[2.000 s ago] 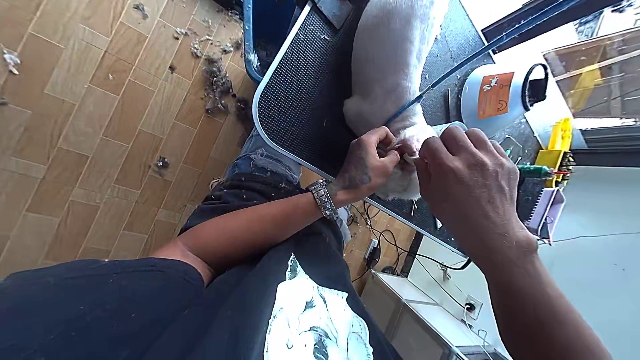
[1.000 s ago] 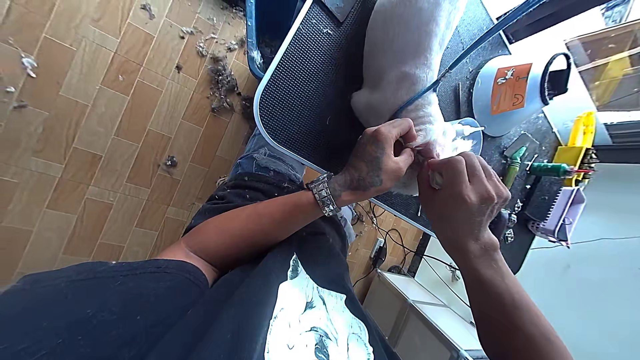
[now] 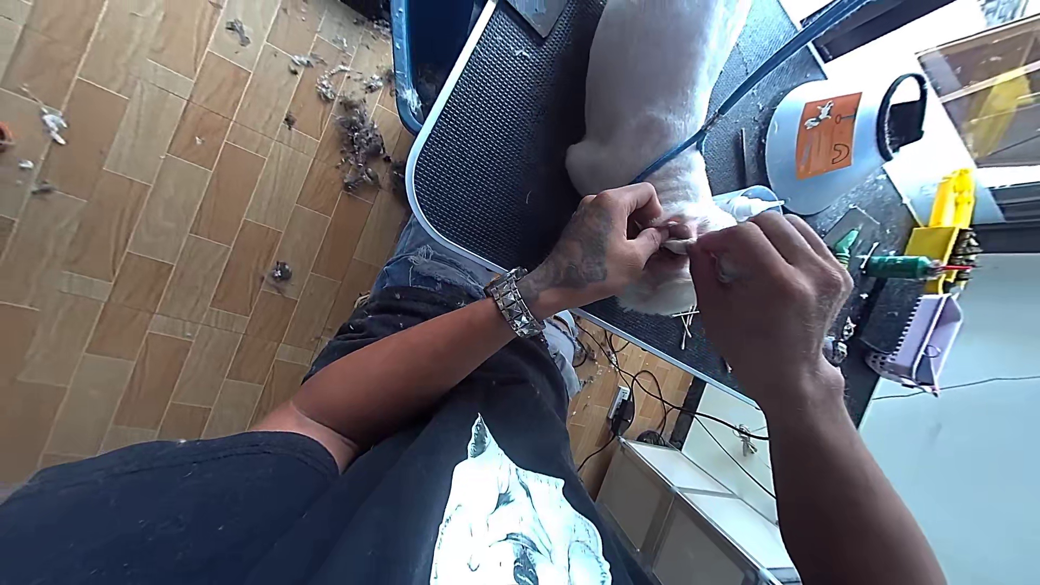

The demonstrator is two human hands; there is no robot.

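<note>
A short-clipped, white-coated animal [image 3: 650, 89], seemingly a dog, stands or lies on a black textured grooming table [image 3: 504, 138]. A blue strap [image 3: 780, 65] runs down to its neck. My left hand [image 3: 605, 244], tattooed and with a studded metal bracelet [image 3: 516, 303] at the wrist, pinches the animal's ear area between thumb and fingers. Against the same spot, my right hand [image 3: 768, 284] has its fingers curled; a small whitish bit shows between the two hands, and I cannot tell whether it is cotton or fur. Several thin cotton swabs [image 3: 687, 325] lie near the table's edge.
Beyond my right hand are a white tub [image 3: 812, 154] with an orange label, a small clear tray [image 3: 751, 201], a green-handled tool [image 3: 898, 266], a yellow holder [image 3: 934, 244] and a lilac rack [image 3: 922, 341]. A blue bin [image 3: 404, 73] adjoins the table. Hair clumps [image 3: 357, 142] litter the tiled floor; cables [image 3: 650, 390] hang below.
My right hand was raised slightly apart from the animal's head two seconds ago and is now close against my left hand. My left hand has stayed at the ear area.
</note>
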